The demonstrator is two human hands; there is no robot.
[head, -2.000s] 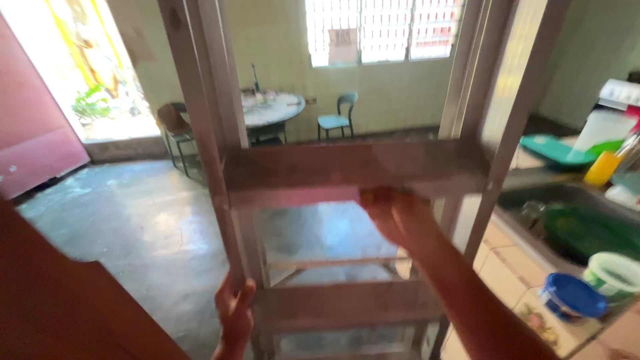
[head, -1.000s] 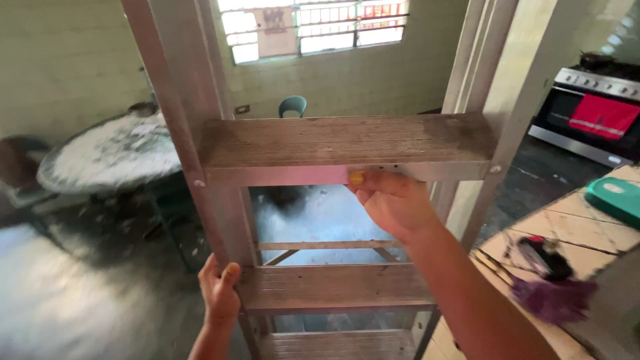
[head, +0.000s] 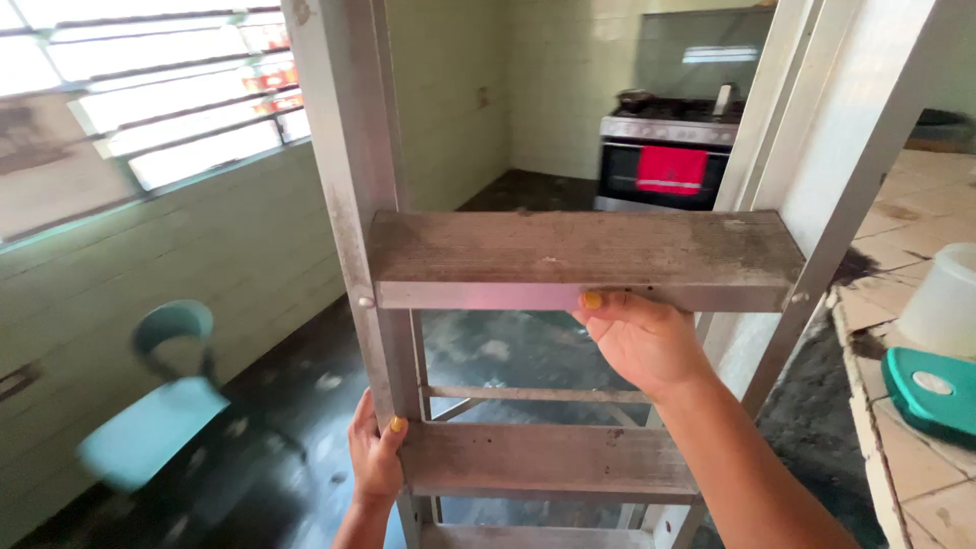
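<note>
A metal stepladder with ridged, dusty steps stands upright close in front of me. My right hand grips the front edge of its upper visible step, thumb on the face and fingers curled beneath. Lower down, my left hand holds the ladder's left side rail, beside the left end of a lower step. The fingers of that hand are partly hidden behind the rail. Another step shows at the bottom edge of the view.
A tiled counter runs along the right, bearing a teal lid and a translucent plastic container. At the left a teal chair stands by the wall under a barred window. Behind the ladder is a stove with a red towel.
The view has swung far to the right, bringing the stove behind the ladder; the round table seen earlier is out of view. Both hands keep their holds on the ladder.
</note>
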